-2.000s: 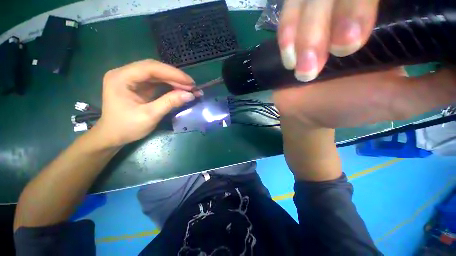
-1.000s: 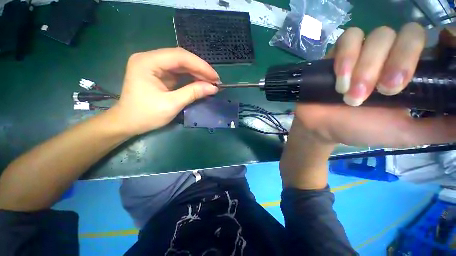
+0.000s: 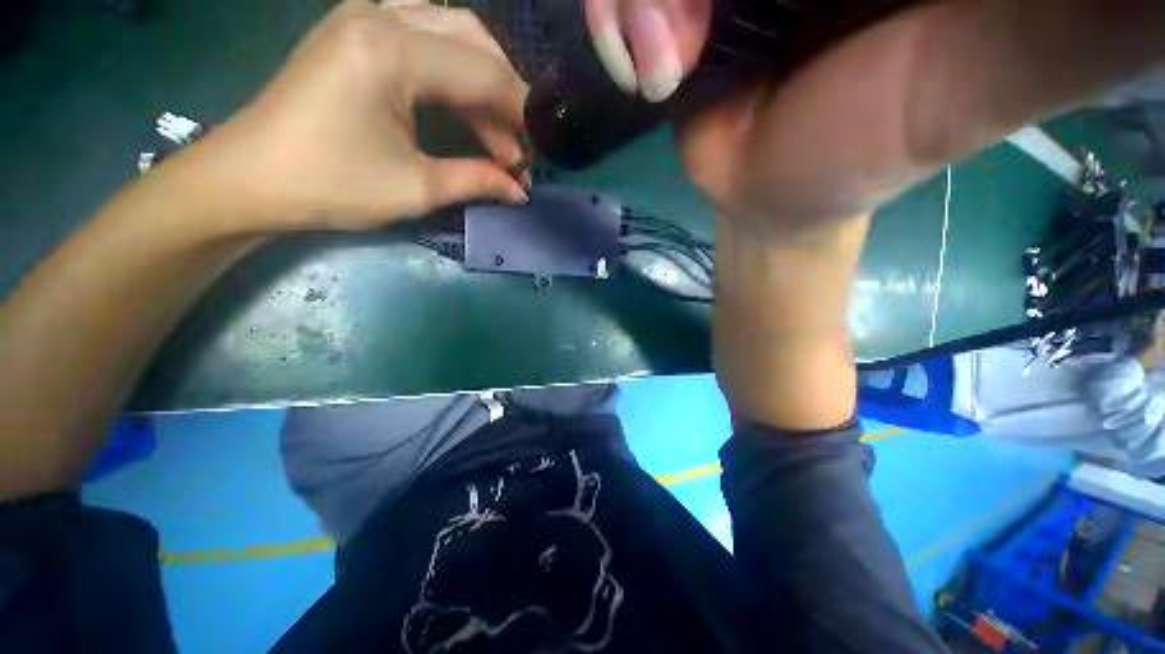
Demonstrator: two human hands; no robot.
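Note:
A flat purplish-grey controller box (image 3: pixel 543 235) lies on the green bench, with black lead wires (image 3: pixel 671 256) leaving its right end. My right hand (image 3: pixel 767 128) holds the black electric screwdriver (image 3: pixel 581 96), cut off by the top edge, its front end just above the box. My left hand (image 3: pixel 383 121) is at the box's upper left edge, thumb and fingertips pinched close by the driver's tip. The bit and any screw there are too hidden and blurred to tell. A white connector (image 3: pixel 179 127) shows beyond my left wrist.
The bench's front edge (image 3: pixel 371 399) crosses below the box. A black cable (image 3: pixel 1009 335) runs off right. A harnessed heap with white plugs (image 3: pixel 1073 262) lies at the far right, near a person's sleeve (image 3: pixel 1124 403). Blue crates (image 3: pixel 1028 562) stand at the lower right.
The view has shifted, so the screw tray and plastic bag no longer show. The driver has turned from level to pointing down towards the box, and my left fingertips have come down to the box's edge.

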